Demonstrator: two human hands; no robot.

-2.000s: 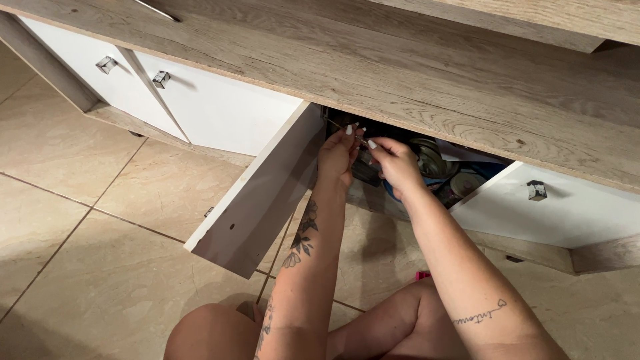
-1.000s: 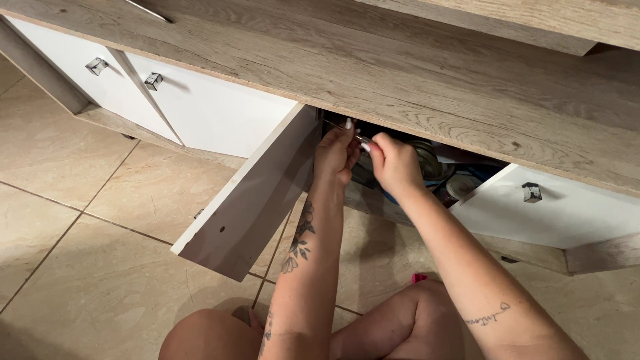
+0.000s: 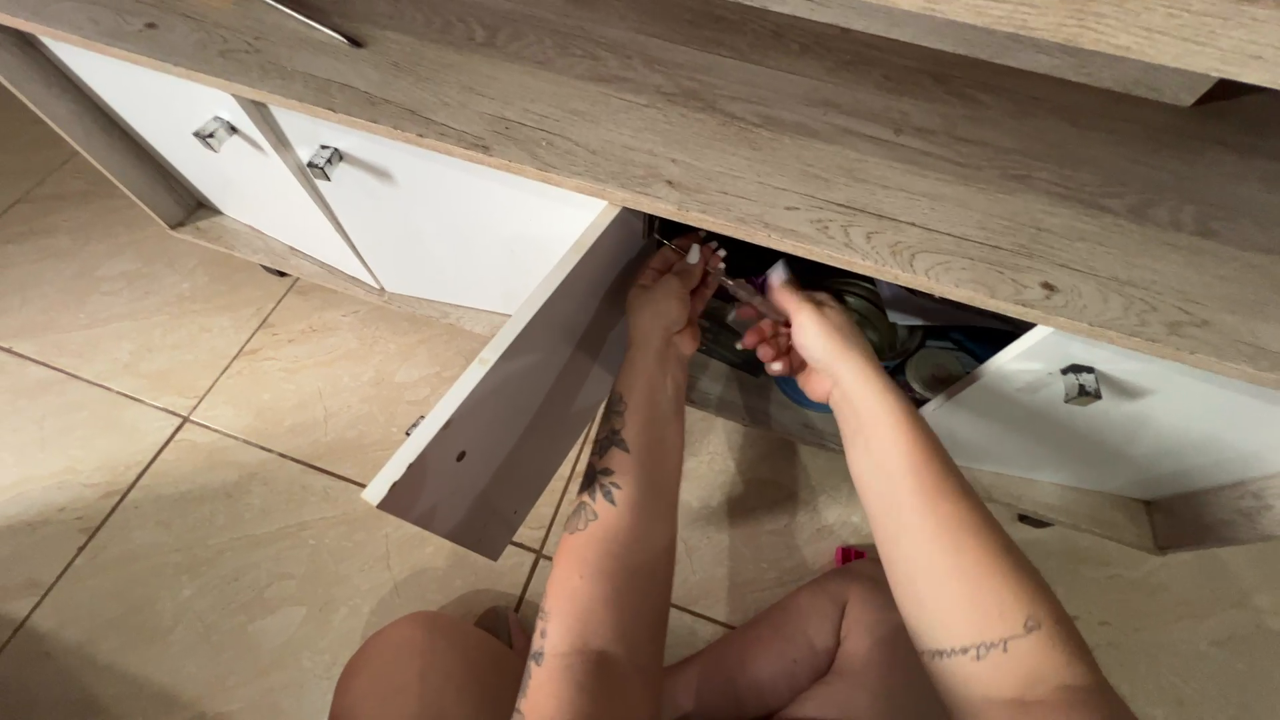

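A slim screwdriver with a pale, see-through handle (image 3: 748,293) slants from my right hand up towards the hinge side of an open white cabinet door (image 3: 520,385). My left hand (image 3: 668,295) pinches its thin metal shaft near the cabinet's top inner corner. Around the handle's end, my right hand (image 3: 815,335) is loosely curled, its thumb raised and fingers bent. The tip and whatever it touches are hidden by shadow and my left fingers. The door stands swung out to the left of my left forearm.
Inside the cabinet are a glass-like round dish (image 3: 865,310), a round-lidded container (image 3: 938,370) and a blue item (image 3: 800,393). A wood-grain top (image 3: 700,150) overhangs them. A thin metal rod (image 3: 312,22) lies on it. White doors with square knobs flank the opening; a pink object (image 3: 850,554) is by my knee.
My right hand has loosened and its thumb has lifted from the handle, showing more of the screwdriver. My left hand stays at the hinge side of the opening.
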